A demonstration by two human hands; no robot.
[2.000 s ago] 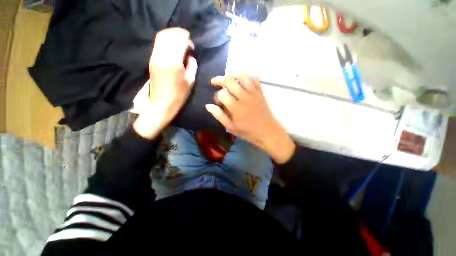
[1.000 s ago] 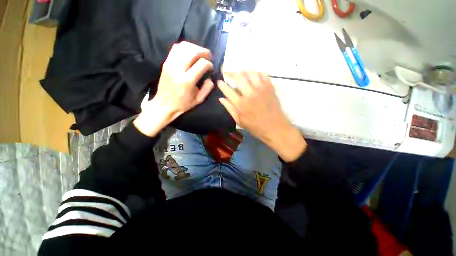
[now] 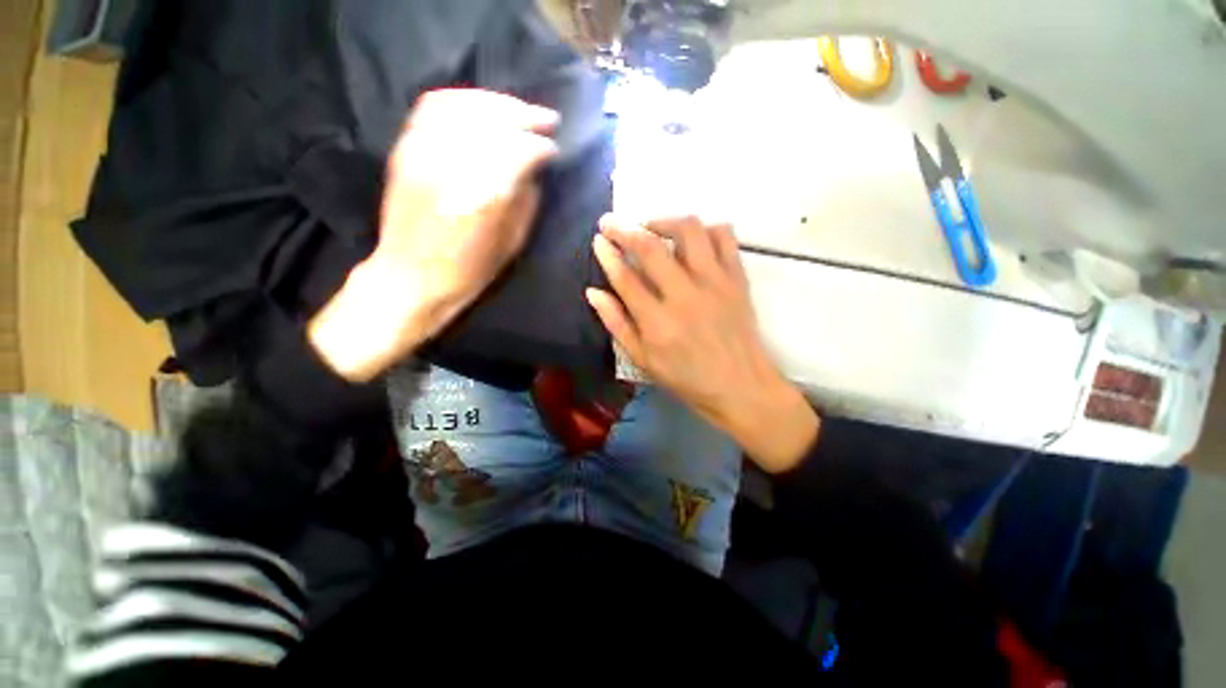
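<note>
The black fabric garment piece (image 3: 269, 161) lies left of the machine bed and hangs over its front edge to the lap. Its right edge runs up to the presser foot and needle (image 3: 612, 67) under the bright lamp. My left hand (image 3: 464, 202), slightly blurred, lies on the cloth with fingers curled; whether it pinches cloth is hidden. My right hand (image 3: 686, 303) rests with fingers spread on the machine bed (image 3: 887, 329), its fingertips at the cloth's right edge.
Blue-handled thread snips (image 3: 965, 222) lie on the bed. Yellow (image 3: 858, 65) and red-orange (image 3: 943, 74) rings lie near the machine head. A control panel (image 3: 1127, 394) is at the right edge. Brown cardboard (image 3: 81, 329) and grey quilted cloth (image 3: 47, 511) are at left. A grey tray (image 3: 89, 30) is upper left.
My left hand has moved left and now lies flatter across the cloth. My right hand stays at the cloth edge, fingers more spread. The cloth near the lap lies flatter. The view has shifted slightly.
</note>
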